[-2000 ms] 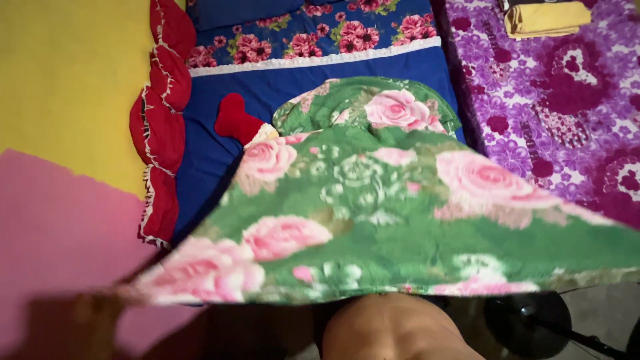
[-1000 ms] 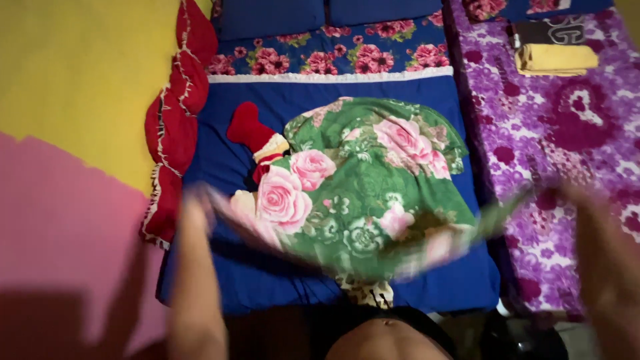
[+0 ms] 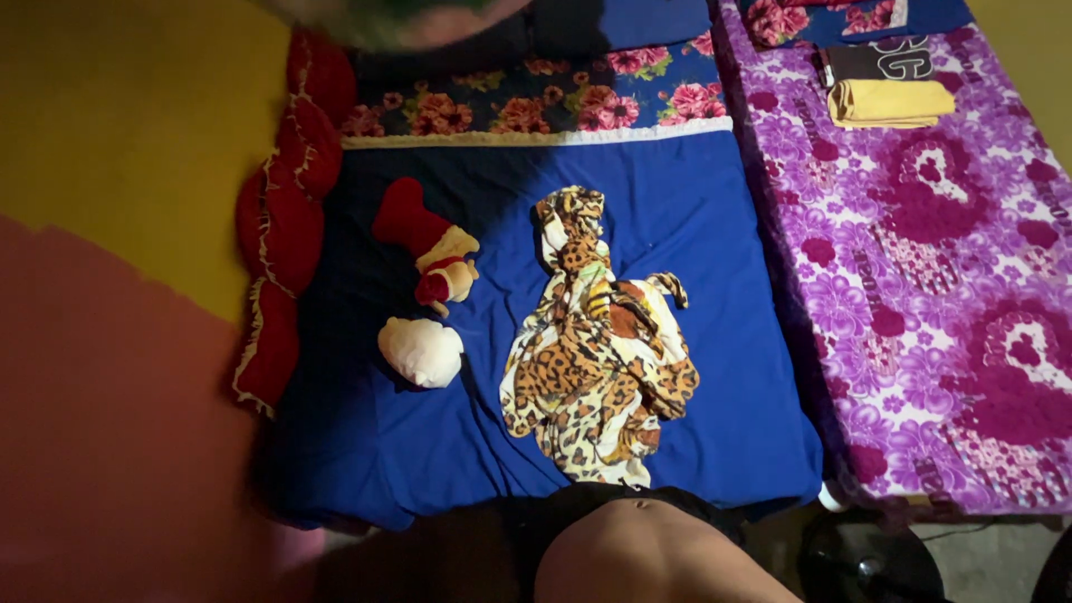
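Neither of my hands shows in the head view. A blurred green and pink cloth [image 3: 419,21] crosses the top edge, close to the camera; what holds it is out of view. On the blue bed sheet [image 3: 720,218] lies a crumpled leopard-print cloth [image 3: 586,360], bunched narrow at its upper end. Left of it rests a red stocking-shaped item [image 3: 410,213] with a cream cuff and a small plush figure [image 3: 448,280] by the cuff. Just below is a rounded cream plush item [image 3: 421,352].
A red cushion-like roll with white fringe [image 3: 280,209] lines the bed's left side. On the right, a purple floral mattress [image 3: 846,293] bears a folded yellow cloth [image 3: 892,102] and a dark cloth [image 3: 871,63]. A round black object [image 3: 867,561] stands at the lower right.
The green floral cloth has left the bed and is now up at the top edge. The leopard-print cloth and cream plush item, largely covered before, are exposed. My blurred hands have gone out of view.
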